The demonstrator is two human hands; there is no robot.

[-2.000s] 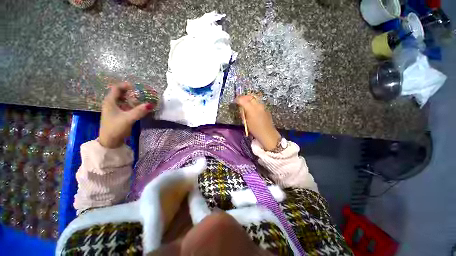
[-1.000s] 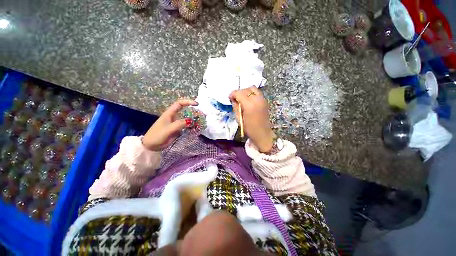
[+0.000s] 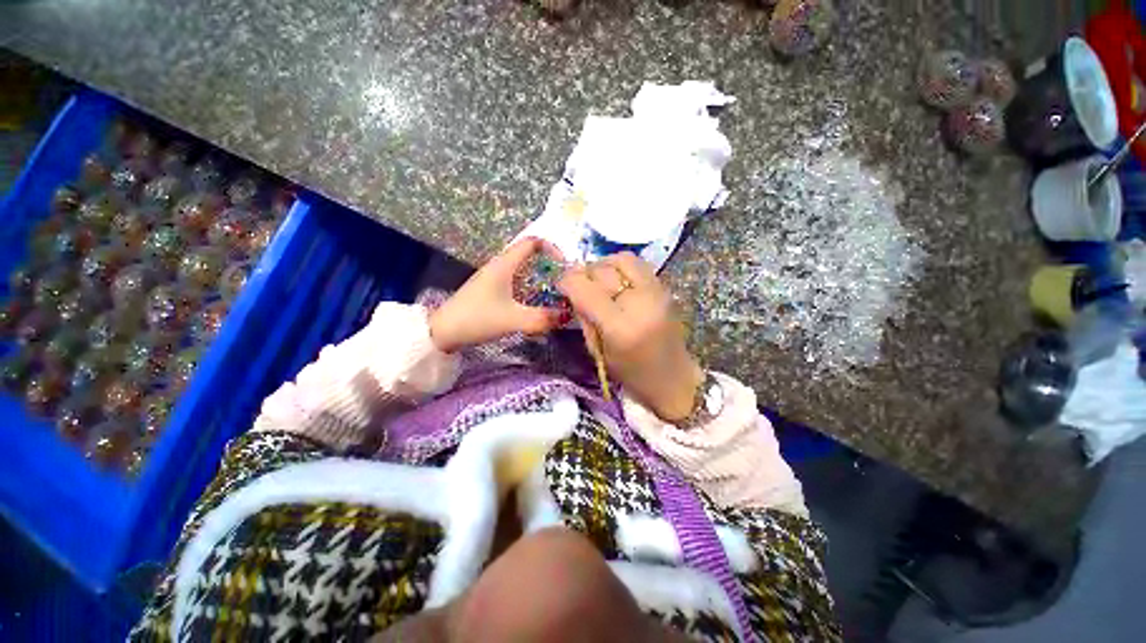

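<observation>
My left hand (image 3: 488, 302) holds a glittery multicolour ball (image 3: 542, 281) between thumb and fingers, just in front of the white sheet (image 3: 563, 224). My right hand (image 3: 628, 314) grips a thin wooden brush (image 3: 600, 361), its handle pointing down toward my apron. The fingers of my right hand touch or nearly touch the ball; the brush tip is hidden by them. The white round dish (image 3: 628, 189) lies on the crumpled, blue-stained sheet. Tiny clear pieces (image 3: 836, 258) are spread in a loose pile right of the sheet.
A blue crate (image 3: 226, 415) full of balls stands at the left. Several balls (image 3: 949, 79) sit on the speckled counter (image 3: 452, 113) at the far side. At the right are white pots (image 3: 1076, 201), a yellow item (image 3: 1058, 294), a clear round container (image 3: 1036, 377) and white tissue (image 3: 1111, 405).
My right hand has moved from over the dish to the ball, with the brush. My left hand has raised the ball toward it. The view has shifted and turned.
</observation>
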